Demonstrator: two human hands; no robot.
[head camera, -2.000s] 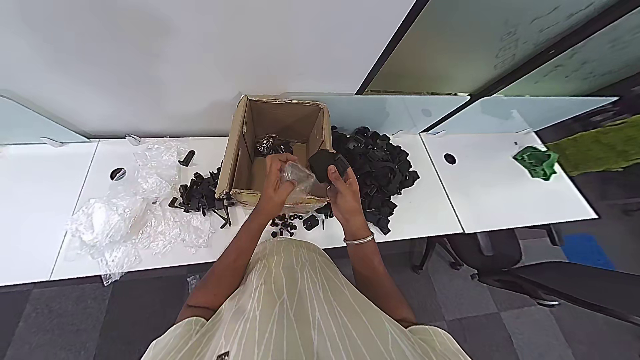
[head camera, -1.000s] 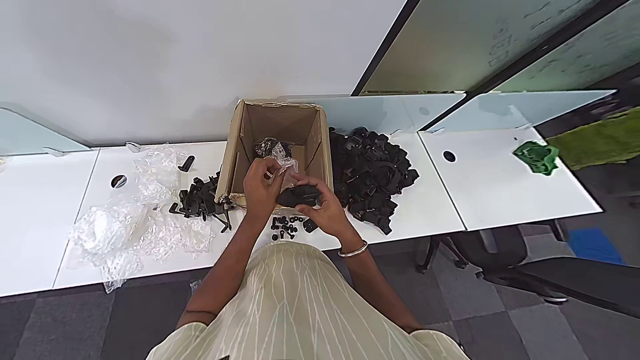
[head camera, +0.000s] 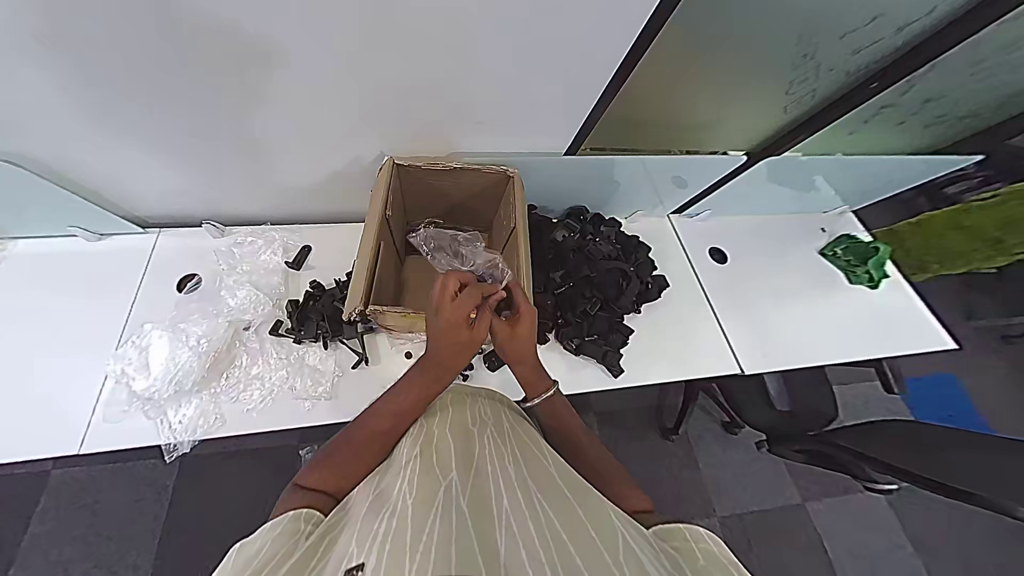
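Observation:
My left hand (head camera: 458, 316) and my right hand (head camera: 514, 326) meet at the near edge of an open cardboard box (head camera: 366, 264). Between their fingertips they pinch a clear plastic bag (head camera: 460, 250), which stretches out over the box opening. A small dark thing shows at the right fingers, mostly hidden. Inside the box, part of a dark item lies behind the bag. Right of the box is a large heap of black plastic and fabric parts (head camera: 596, 280). Small black pieces (head camera: 467, 373) lie below my hands, partly covered by them.
Crumpled clear plastic bags (head camera: 184, 360) cover the left part of the white table (head camera: 400, 376). Black parts (head camera: 320, 312) lie between them and the box. A green plastic bag (head camera: 858, 260) sits at the far right. An office chair (head camera: 800, 416) stands by the right front edge.
The black piece that my right hand held is no longer plainly in view there. Both hands have come together, and the clear bag now spreads out beyond the fingers over the box.

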